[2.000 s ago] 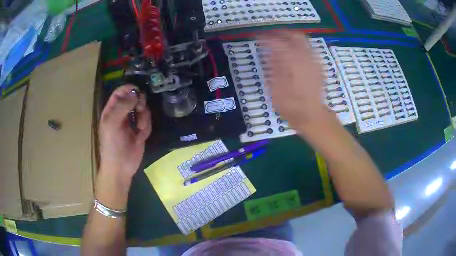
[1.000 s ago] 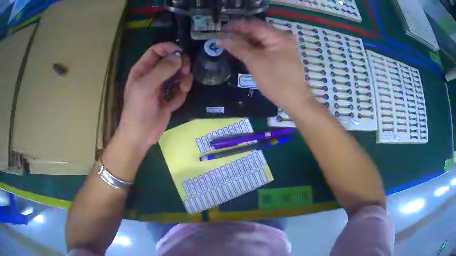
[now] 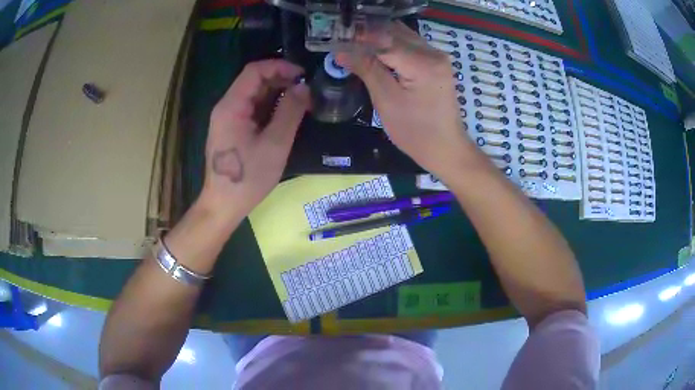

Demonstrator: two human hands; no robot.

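Observation:
The round silvery nest (image 3: 335,99) with a pale blue-white ring on top stands under the jig mechanism (image 3: 335,27). My left hand (image 3: 255,129) is left of the nest, with thumb and forefinger pinched on a small dark piece (image 3: 301,80) beside its rim. The palm side is hidden. My right hand (image 3: 415,95) reaches in from the right, its fingertips at the ring's upper right edge and just under the mechanism. Whether it holds a part is hidden by the fingers.
White parts trays (image 3: 495,114) with rows of dark-headed parts lie at right. Cardboard (image 3: 91,167) lies at left with a short dark ribbed stub (image 3: 93,93) on it. Yellow paper (image 3: 286,217) with label sheets, a purple pen (image 3: 366,209) and a darker pen (image 3: 358,227) lies in front.
My right hand has come from over the trays to the nest. My left hand has moved in to the nest's left side. The view has shifted, with the jig higher in the picture.

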